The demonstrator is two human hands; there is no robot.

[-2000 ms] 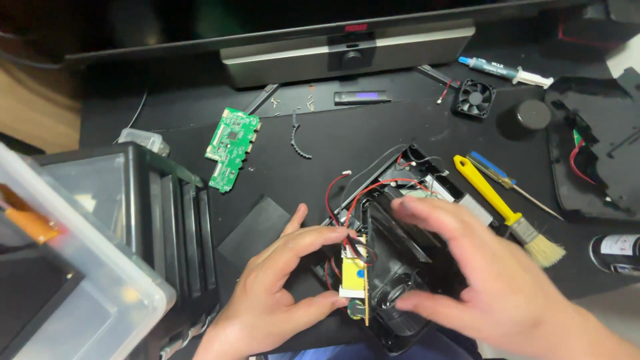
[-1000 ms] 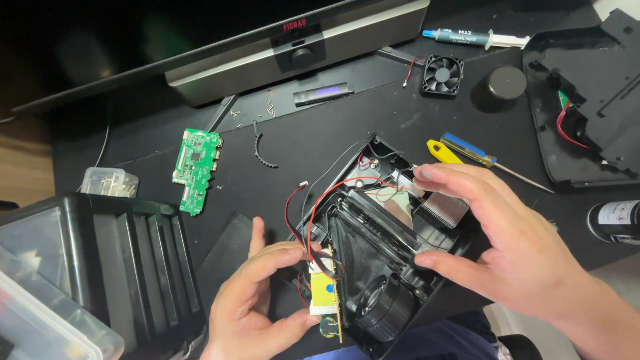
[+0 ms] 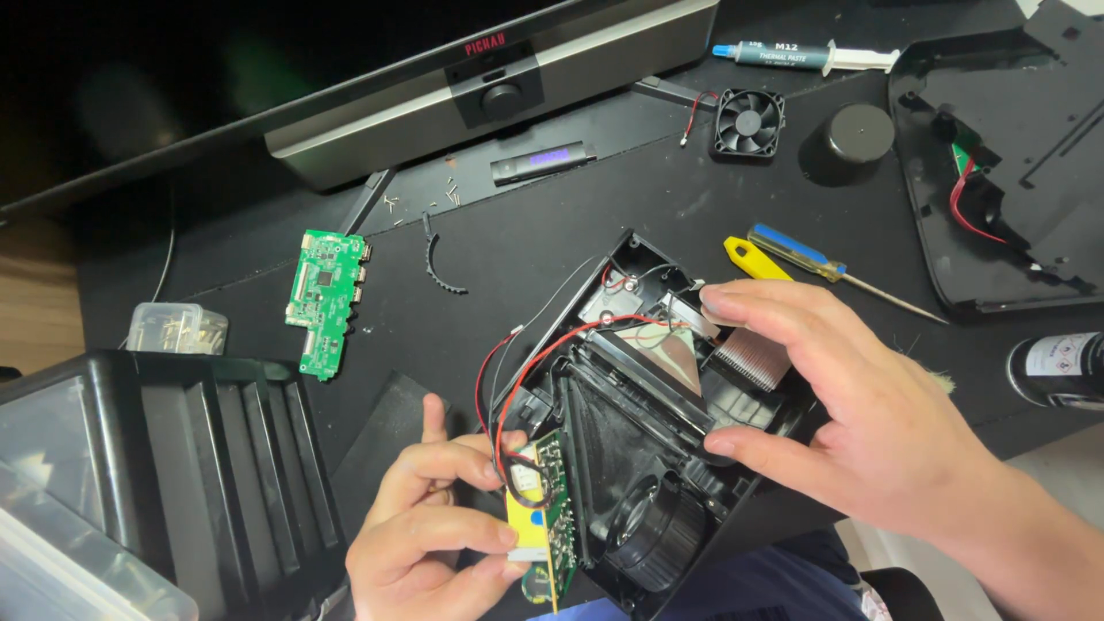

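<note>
My left hand [image 3: 440,526] grips a circuit board with a yellow transformer [image 3: 524,524] by its left side, tilted on edge at the left wall of an open black device housing [image 3: 621,466]. Red and black wires [image 3: 539,354] run from that board over the housing. A black lens barrel [image 3: 660,535] sits in the housing's near end, and a metal heatsink [image 3: 753,356] at its right side. My right hand [image 3: 845,405], thumb and fingers apart, is over the housing's right side; whether its fingertips touch the housing is unclear.
A green circuit board [image 3: 326,302], small screws [image 3: 453,191] and a fan [image 3: 749,123] lie beyond. On the right are a screwdriver [image 3: 832,269], a yellow-handled brush [image 3: 752,259], a round black cap [image 3: 860,134] and a black cover [image 3: 949,259]. A black case [image 3: 216,466] stands left.
My right hand has moved off the lens area toward the heatsink side, uncovering the lens and the housing's middle. My left hand still holds the board. The view has shifted.
</note>
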